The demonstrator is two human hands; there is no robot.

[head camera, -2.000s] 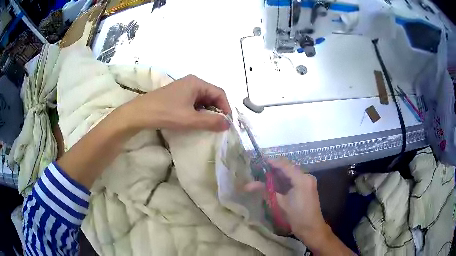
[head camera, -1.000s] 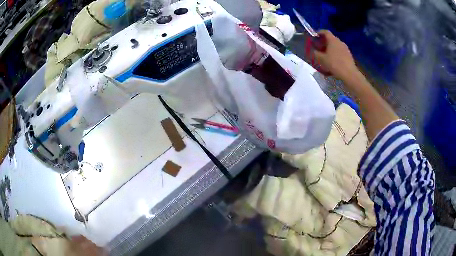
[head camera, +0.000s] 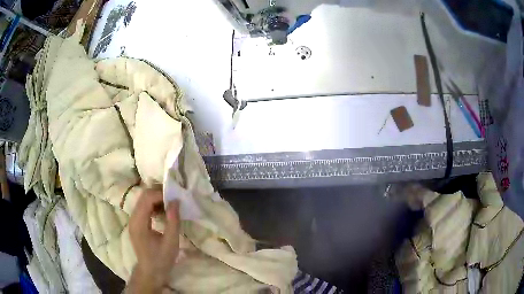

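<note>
The cream quilted garment (head camera: 92, 132) with dark seam lines lies bunched over the left of the table and hangs down toward my lap. My left hand (head camera: 155, 235) is on its front part, with thumb and fingers closed at the edge of a whiter inner piece (head camera: 184, 201). A smooth cream flap (head camera: 155, 138) stands up above the hand. My right hand is not in view; a bit of striped sleeve (head camera: 315, 284) shows at the bottom edge, beside the garment.
The sewing machine's needle area (head camera: 273, 28) is at the top. Brown tape patches (head camera: 422, 80), a black strap (head camera: 439, 92) and a pink and blue tool (head camera: 468, 112) are at right. The measuring scale (head camera: 345, 167) runs along the table edge. More quilted pieces (head camera: 459, 229) lie lower right.
The view swung right, then back to the garment. The red-handled scissors and my right hand, raised at right one second ago, are out of sight. My left hand is lower on the garment than two seconds ago.
</note>
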